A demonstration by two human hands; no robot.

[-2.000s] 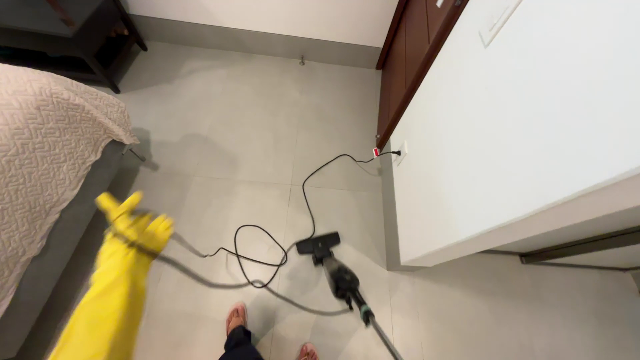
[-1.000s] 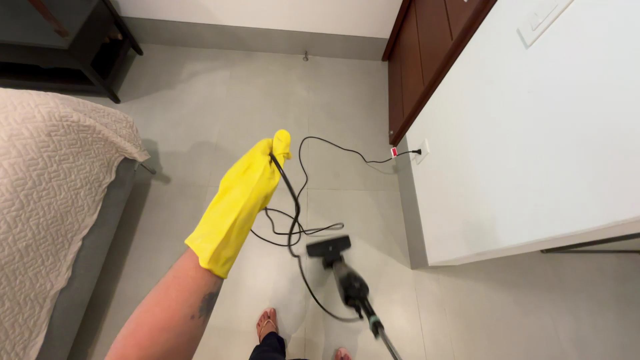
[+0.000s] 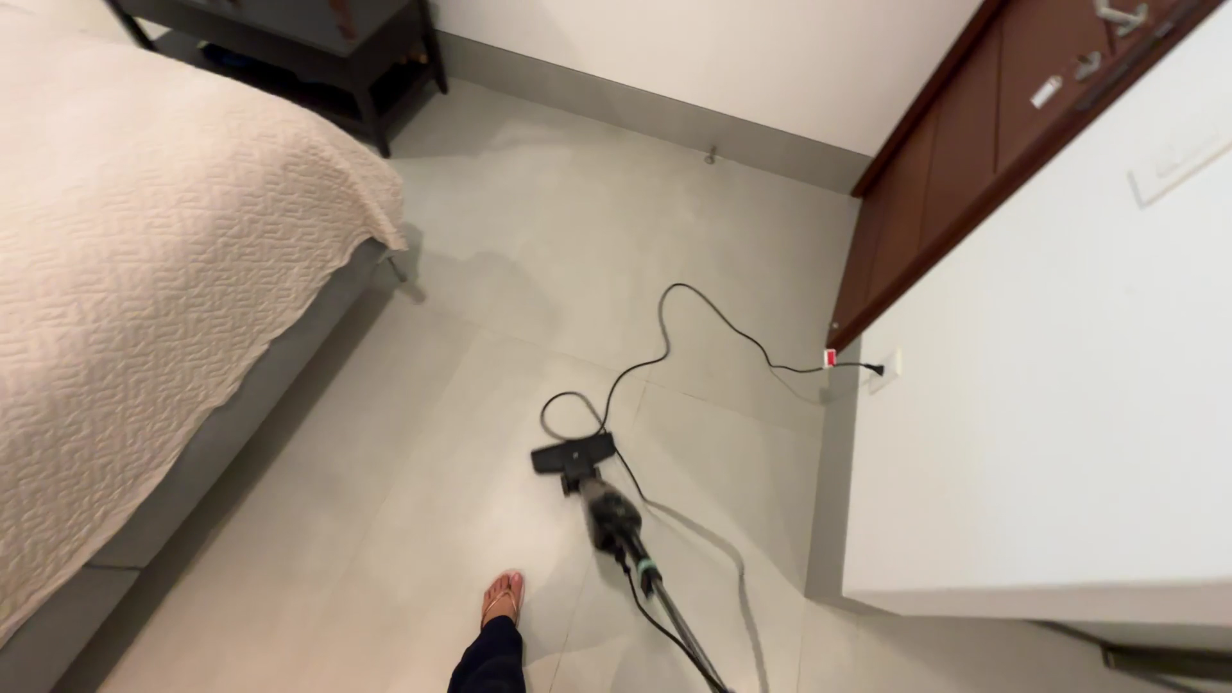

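Observation:
Neither of my hands shows in the head view. A black stick vacuum cleaner (image 3: 611, 515) leans up from the lower edge, its wide floor nozzle (image 3: 573, 454) on the grey tiles. The upper end of its tube is cut off by the frame, so what holds it is hidden. A thin black power cord (image 3: 666, 332) runs in curves and one loop on the floor near the nozzle. Its plug (image 3: 875, 369) sits in a white wall socket (image 3: 891, 370), with a red and white tag (image 3: 830, 358) on the cord.
At the left stands a bed with a quilted cream cover (image 3: 241, 221) and a grey base (image 3: 231, 414). A dark nightstand (image 3: 371, 82) is at the back. A brown wooden door (image 3: 948, 154) and a white wall (image 3: 1049, 404) bound the right. My sandalled foot (image 3: 503, 595) is below.
The yellow-gloved hand that held the cord has gone out of view. The cord now lies in a different shape, with a smaller loop by the nozzle.

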